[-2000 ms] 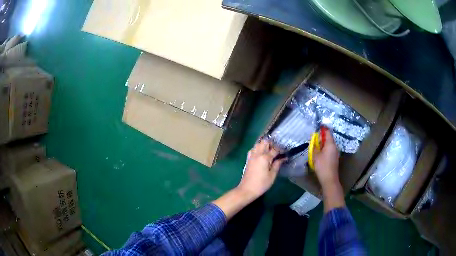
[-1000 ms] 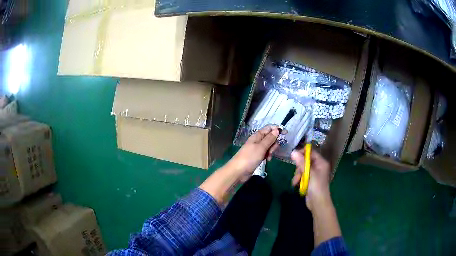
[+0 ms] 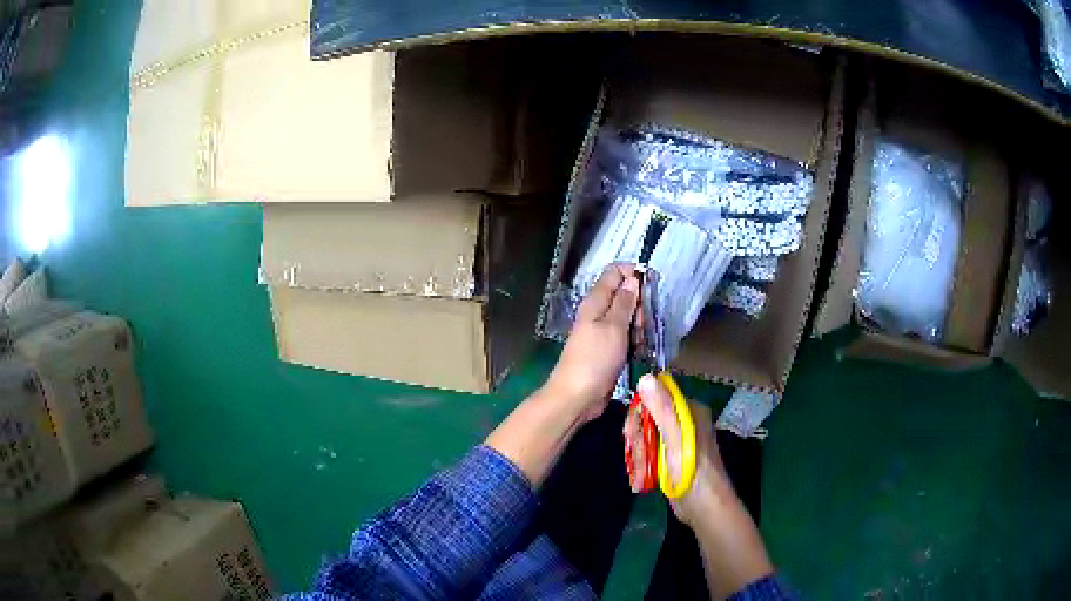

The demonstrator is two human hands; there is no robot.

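My left hand (image 3: 599, 340) pinches a thin black strand bundle (image 3: 648, 241), whose fanned end points up over the open carton. My right hand (image 3: 687, 452) holds the scissors (image 3: 672, 434) by their yellow-and-red handles, blades pointing up beside my left fingers. The blades look parted around the dark strands, though the exact contact is unclear. The open carton (image 3: 740, 366) holds clear bags of long white parts (image 3: 702, 264) and rows of white-ended parts with dark bands (image 3: 763, 211).
A neighbouring carton (image 3: 910, 350) holds a whitish bag (image 3: 910, 252). The dark table edge (image 3: 658, 26) runs above. A large pale carton (image 3: 294, 117) and a closed carton (image 3: 382, 335) stand left. Printed cartons (image 3: 82, 405) sit at the far left on the green floor.
The scissors have moved left and up from beside the carton to my left hand, and their red handle now shows. The view has shifted, so the cartons sit slightly further left.
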